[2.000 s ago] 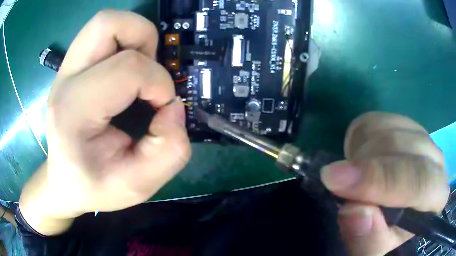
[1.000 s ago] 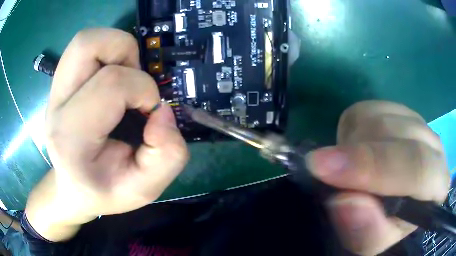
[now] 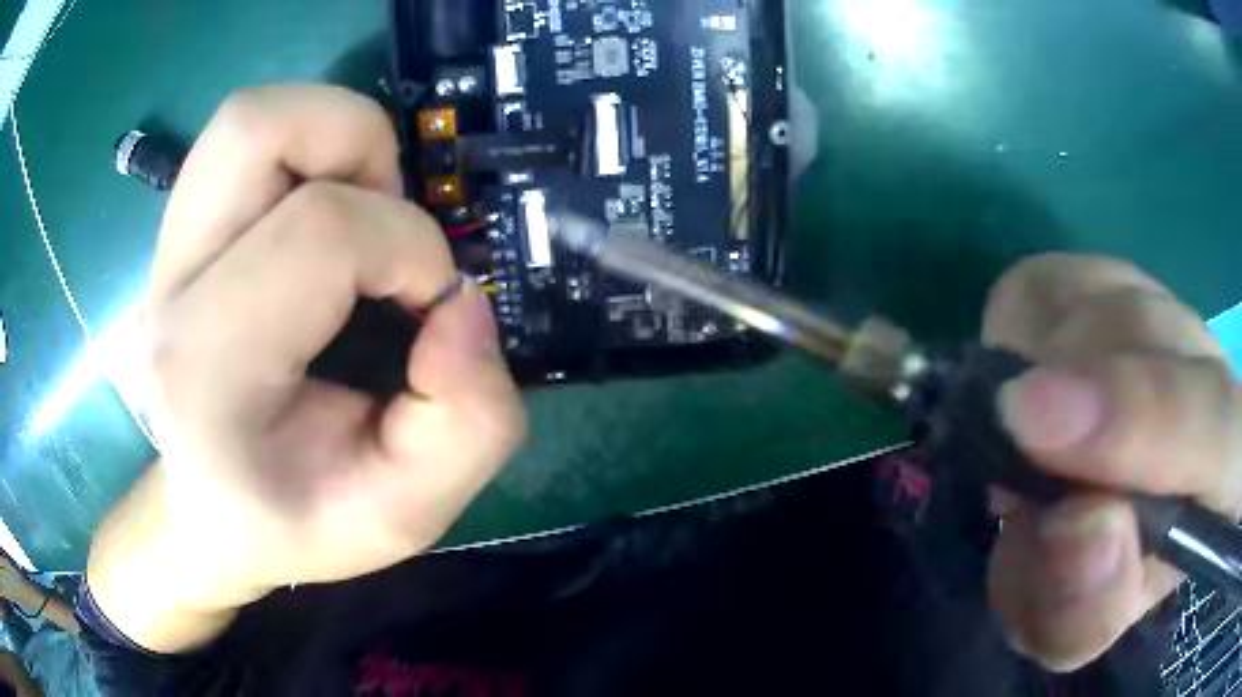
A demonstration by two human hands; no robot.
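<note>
The black circuit board (image 3: 681,164) lies in its black housing (image 3: 771,204). My left hand (image 3: 327,341) pinches a thin lead wire (image 3: 447,292) between thumb and forefinger at the board's lower left edge. A yellow strand (image 3: 489,287) shows by the solder pads (image 3: 507,259), and a red wire (image 3: 467,229) lies just above. My right hand (image 3: 1110,436) holds the soldering iron (image 3: 736,300) by its black handle. The iron's blurred tip is over the board beside a white flat cable socket (image 3: 537,229); contact cannot be told.
A dark round cable connector (image 3: 145,158) lies on the green mat (image 3: 940,150) left of the housing, partly behind my left hand. Two orange-gold squares (image 3: 439,124) sit on the board's upper left edge. Part of a person's arm (image 3: 21,599) shows at the lower left.
The iron's tip has moved from the lead wires up and right, away from the pads. My right hand has moved right. My left hand keeps its pinch. The view has shifted slightly.
</note>
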